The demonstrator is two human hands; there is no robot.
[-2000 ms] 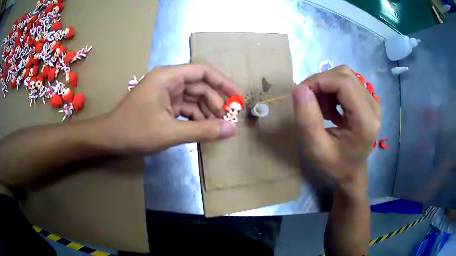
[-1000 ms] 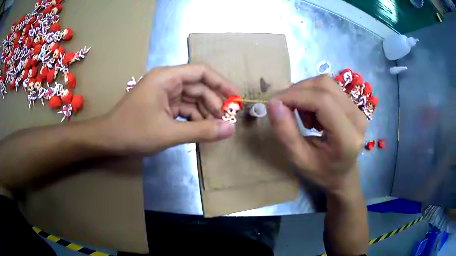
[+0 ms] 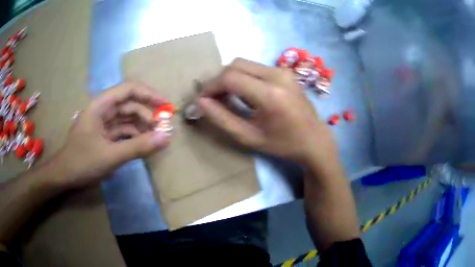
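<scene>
My left hand holds one small red-haired doll figure between thumb and fingers, above the left part of the small cardboard pad. My right hand is over the pad with its fingertips pinched beside the small whitish glue cup. The stick in the right fingers is blurred and mostly hidden; only a faint trace shows between the cup and the doll's head. Dark stains lie near the cup.
A heap of dolls lies on the large cardboard at left. A smaller doll cluster and loose red hair pieces lie on the metal bench at right. A whitish bottle stands at the far right. Blue bins are below.
The view has swung right, so everything sits further left and is blurred. The right hand is still close to the cup and doll; the left still holds the doll.
</scene>
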